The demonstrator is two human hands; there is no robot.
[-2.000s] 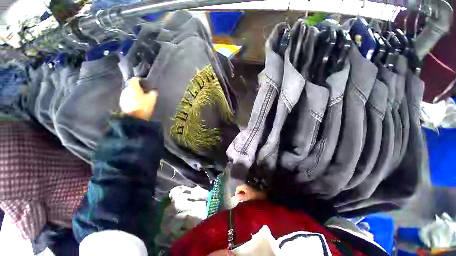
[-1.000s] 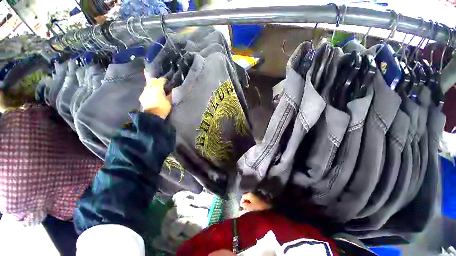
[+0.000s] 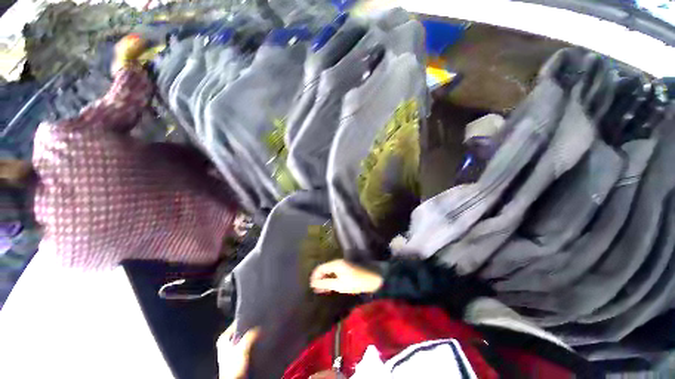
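Note:
A grey denim jacket (image 3: 277, 259) with blurred yellow lettering lies sideways low in front of me, off the rail. Its black hanger (image 3: 227, 293) points its metal hook to the left. My left hand (image 3: 237, 351) is at the bottom edge, partly cut off, and grips the jacket's edge below the hanger. My right hand (image 3: 346, 277) is over the jacket's lettering with curled fingers; blur hides whether it pinches the cloth.
Grey jackets (image 3: 248, 96) hang in a row behind, some with yellow lettering. More jackets (image 3: 548, 192) hang close on the right. A person in a checked shirt (image 3: 140, 192) stands at the left, an arm raised to the jackets. A white surface (image 3: 74, 318) is at the lower left.
My left hand has come down from the hanging row to the bottom edge with a jacket. My right hand has moved up slightly over it. The view has shifted, and the other person's arm is raised.

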